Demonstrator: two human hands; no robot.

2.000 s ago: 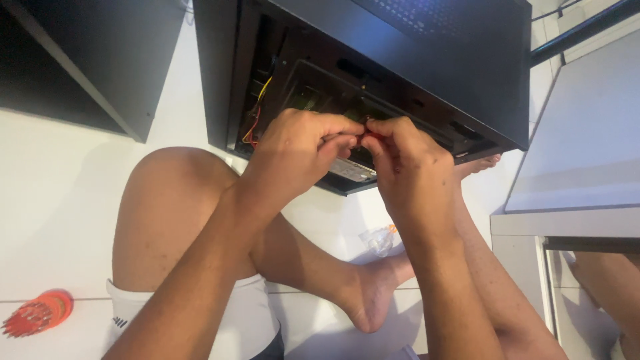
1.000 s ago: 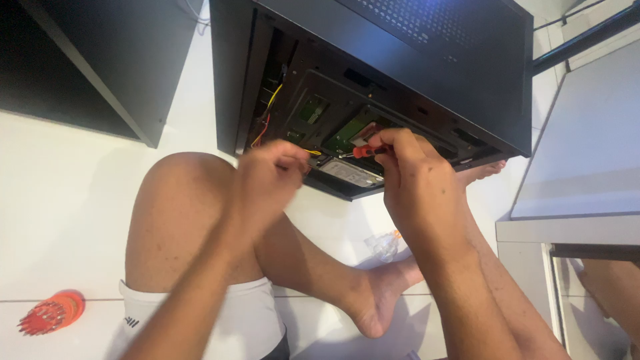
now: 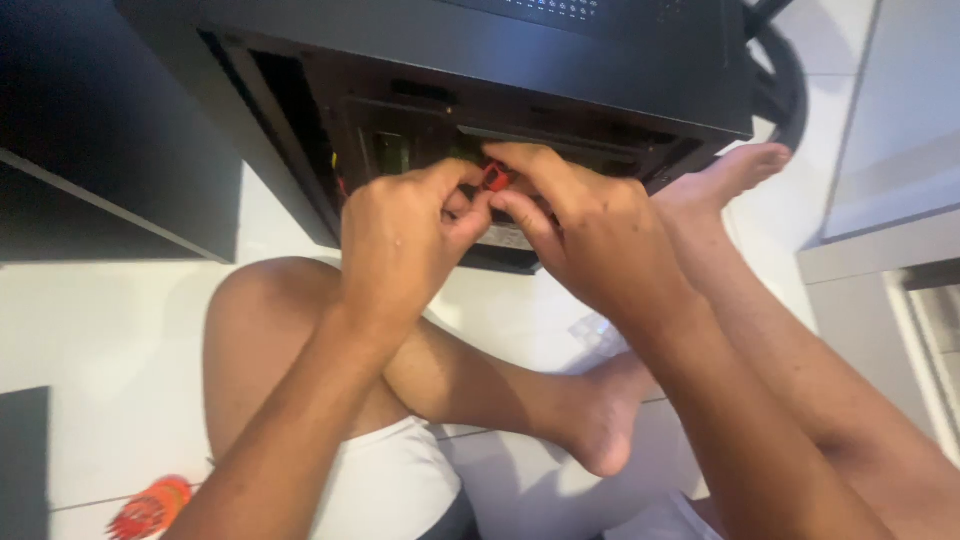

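Note:
A black computer case (image 3: 480, 82) stands in front of me, its near side uncovered. A small red-handled tool (image 3: 495, 176), which looks like a screwdriver, is pinched between the thumb and fingers of my right hand (image 3: 600, 217) at that opening. My left hand (image 3: 405, 232) is beside it, fingertips drawn together and close to the red handle. Whether they grip anything is hidden. Behind my hands a printed label (image 3: 506, 237) and a green circuit board (image 3: 394, 150) partly show inside the case. Red and yellow wires (image 3: 337, 169) lie at the opening's left edge.
A dark panel or cabinet (image 3: 112, 135) stands at the left, and white furniture (image 3: 877, 255) at the right. An orange-red round container with red pieces (image 3: 154, 510) lies on the tiled floor at lower left. Clear plastic (image 3: 600, 334) is near my foot. My legs flank the work area.
My left hand, apart from the red-handled tool and blurred one second ago, is back beside it. My right hand still holds the tool. The view has moved closer to the case.

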